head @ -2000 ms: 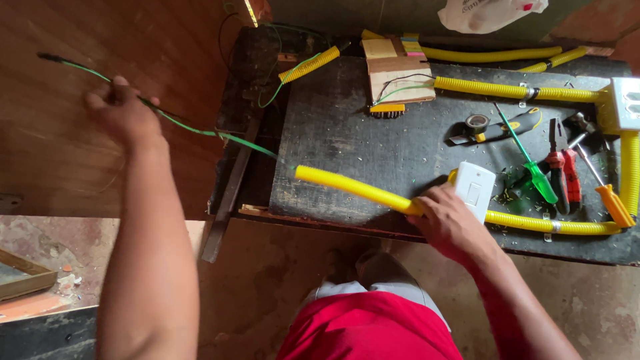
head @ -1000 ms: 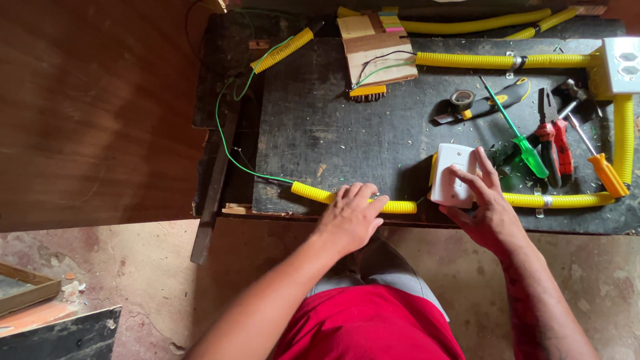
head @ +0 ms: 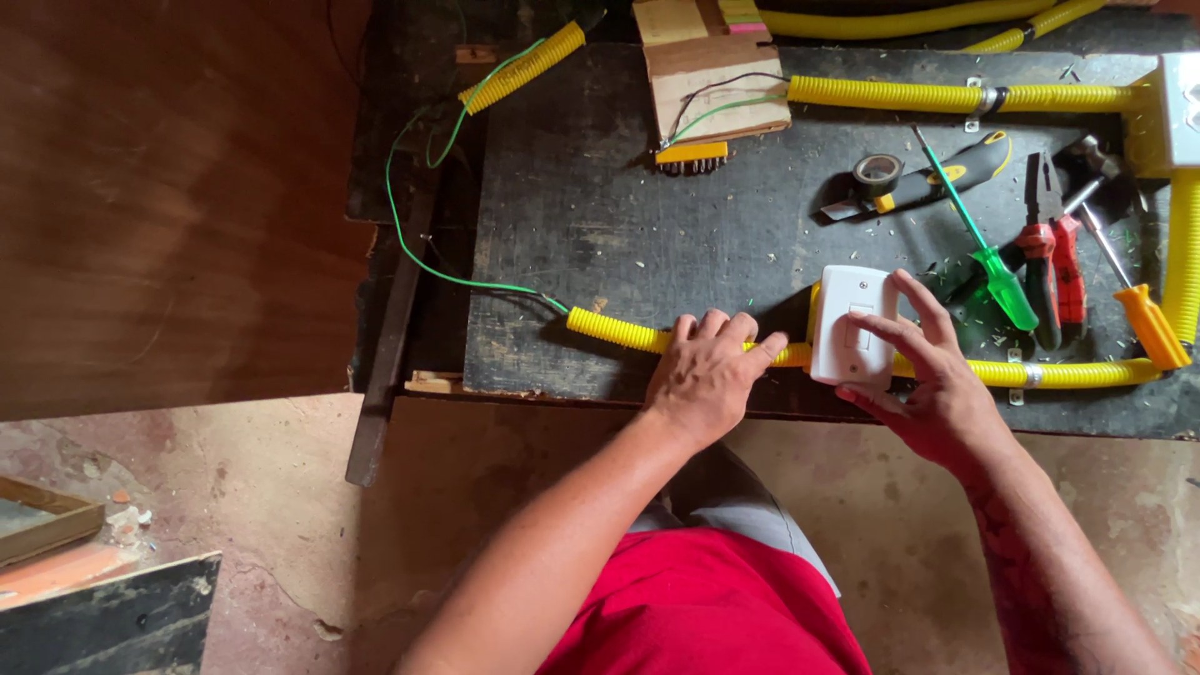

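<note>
My left hand (head: pixel 708 375) is closed over a yellow corrugated conduit (head: pixel 617 330) along the black board's front edge. A green wire (head: pixel 410 251) comes out of that conduit's left end and curves up to a short loose piece of yellow conduit (head: pixel 525 67). My right hand (head: pixel 928 375) grips a white wall switch (head: pixel 854 323) by its sides, a finger lying across its face. The switch sits on a yellow box, with conduit at both sides. At the back, black and green wire ends leave another conduit (head: pixel 881 95) and lie over a wooden block (head: pixel 717 80).
Right of centre lie a tape roll (head: pixel 877 173), a utility knife (head: pixel 937 186), a green screwdriver (head: pixel 1005 291), red-handled pliers (head: pixel 1039 253) and an orange-handled screwdriver (head: pixel 1153 326). A white outlet (head: pixel 1183 108) stands at the right. A brush (head: pixel 692 153) pokes from under the block.
My left hand, earlier out at the left on the green wire, is now on the conduit. My right hand has moved from the conduit left of the switch onto the switch itself.
</note>
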